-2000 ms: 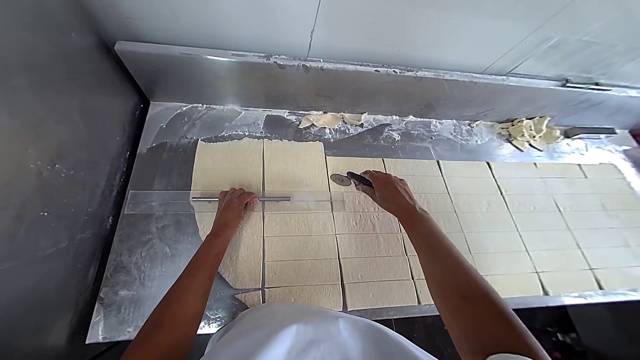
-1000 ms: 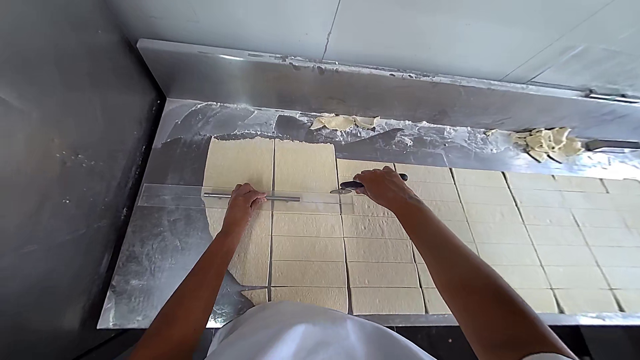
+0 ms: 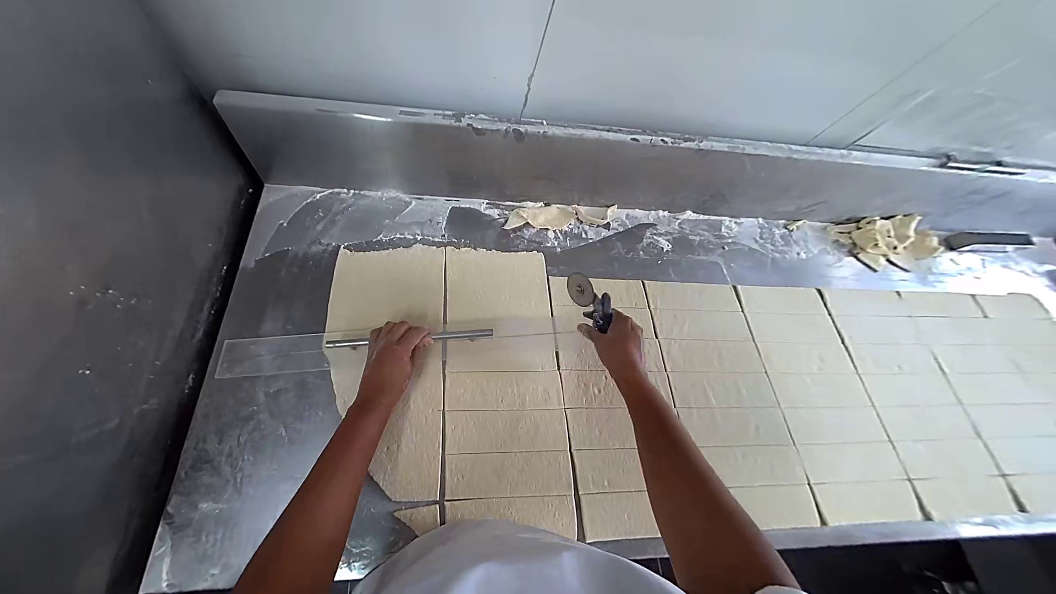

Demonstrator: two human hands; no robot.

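Note:
My left hand (image 3: 394, 356) grips the metal bar handle (image 3: 462, 335) of a clear plastic ruler (image 3: 272, 356), which lies flat across the sheet of dough (image 3: 495, 285). My right hand (image 3: 615, 334) holds a rolling pastry cutter (image 3: 581, 289) by its dark handle, its round blade pointing away from me at the ruler's right end. Below the ruler the second dough column is cut into rectangles (image 3: 503, 431). The left column (image 3: 384, 285) shows no cross cuts. More cut rectangles (image 3: 726, 386) extend to the right.
Dough scraps (image 3: 549, 217) lie on the floured back of the steel table (image 3: 289, 429), with a larger pile (image 3: 887, 239) at the back right beside a dark-handled tool (image 3: 988, 240). A steel upstand (image 3: 412, 157) runs behind, and a dark metal panel (image 3: 99, 289) stands at the left.
The cutter was lower and partly hidden under my right hand one second ago; its blade now shows, tilted up and away. My left hand has stayed on the bar handle.

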